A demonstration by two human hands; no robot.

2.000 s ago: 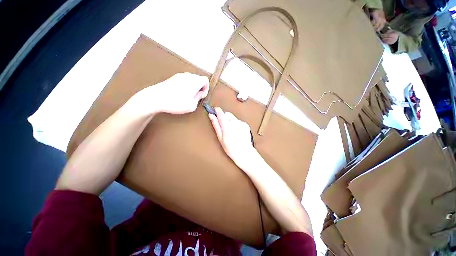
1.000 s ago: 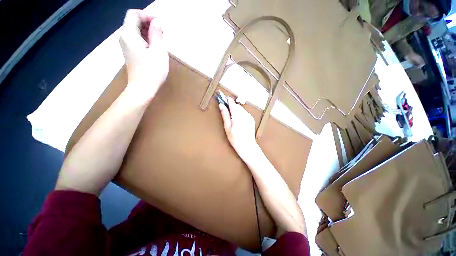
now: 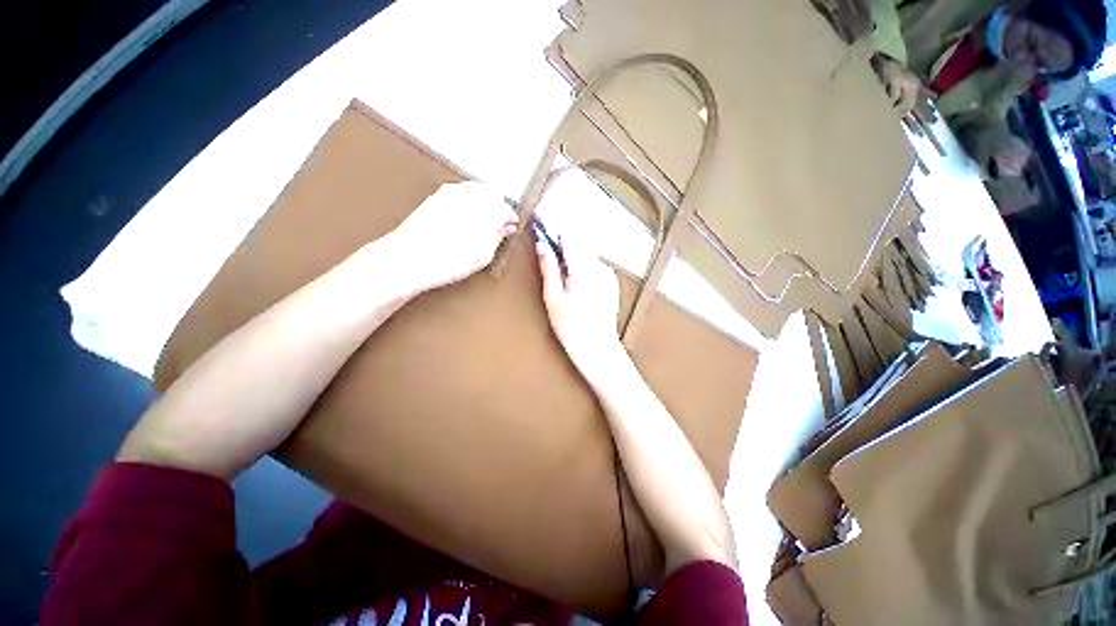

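A tan bag panel (image 3: 453, 391) lies flat under both forearms, its narrow handle (image 3: 707, 135) arching beyond the top edge. My left hand (image 3: 459, 232) is at the left handle end, fingertips bent in against the strap; whether they pinch a thread is too small to tell. My right hand (image 3: 580, 287) holds small dark snips (image 3: 548, 235), blades pointing up beside that handle end, close to my left fingertips. A thin black cord (image 3: 622, 514) runs down the panel beside my right forearm.
Stacked panels (image 3: 759, 135) with notched edges lie beyond the work. Another pile (image 3: 967, 477) with handles stands at the right, beside fanned straps (image 3: 875, 324). A person (image 3: 979, 86) is across the table at the upper right. The white tabletop (image 3: 208, 202) shows at the left.
My left hand has come back from the upper left to the left handle end, as it was two seconds ago. My right hand stays near with the snips, now slightly higher than two seconds ago.
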